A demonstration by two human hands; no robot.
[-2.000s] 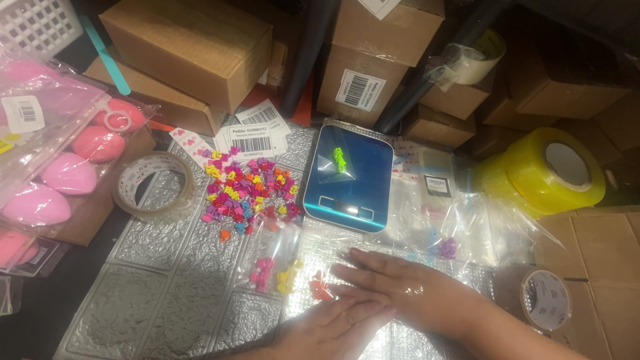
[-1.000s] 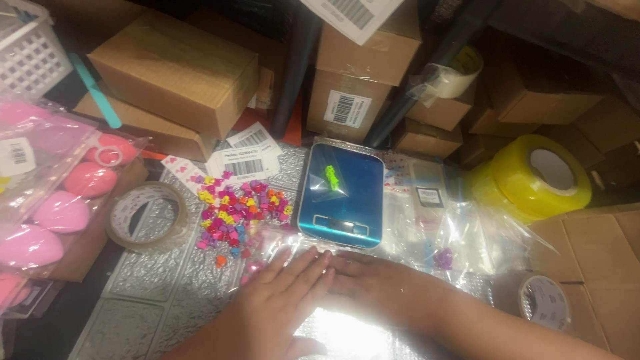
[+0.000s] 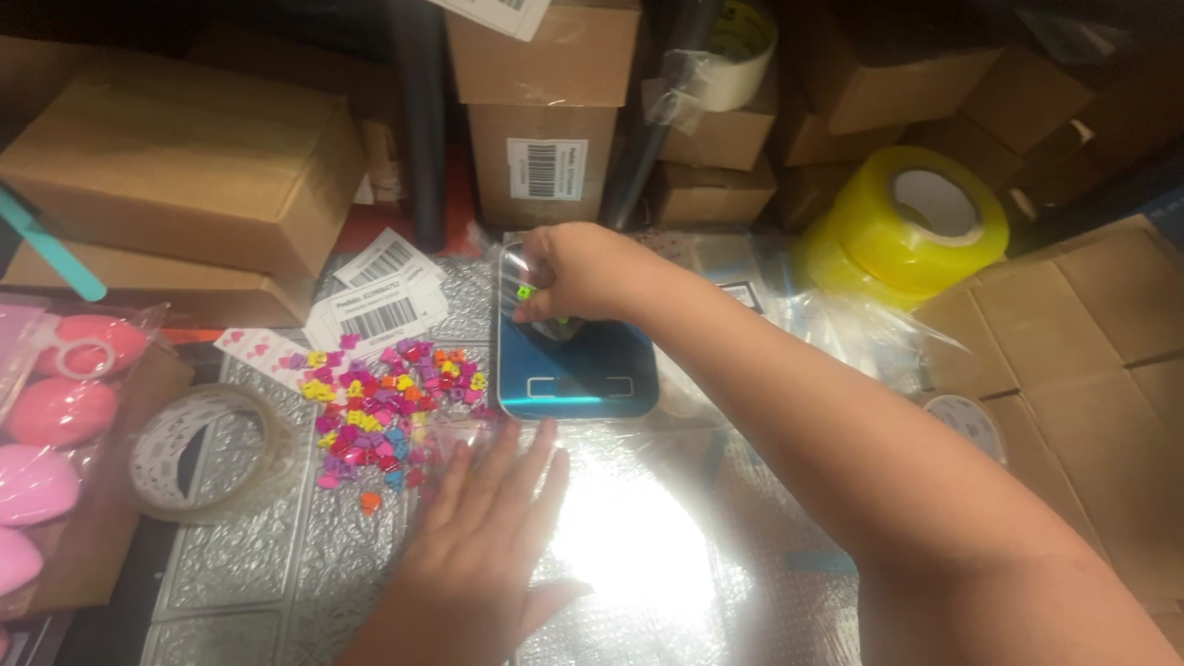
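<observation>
My right hand (image 3: 578, 277) reaches over a blue digital scale (image 3: 573, 370), its fingers closed on a small clear plastic bag (image 3: 485, 242) with bright green pieces (image 3: 525, 293) in it. Whether the bag still touches the scale cannot be told. My left hand (image 3: 490, 536) lies palm down with fingers spread, on clear plastic at the near edge of the scale. A pile of small colourful plastic pieces (image 3: 370, 416) lies left of the scale, beside my left fingertips.
A roll of clear tape (image 3: 208, 453) and bagged pink sponges (image 3: 65, 412) are at left. Printed labels (image 3: 379, 310) lie behind the pile. Cardboard boxes (image 3: 546, 157) stand at the back. Yellow tape rolls (image 3: 902, 227), clear plastic bags (image 3: 860, 333) and flat cardboard (image 3: 1091, 370) are at right.
My right hand has moved from beside my left hand, in front of the scale, up onto the bag with green pieces. My left hand's fingers have spread.
</observation>
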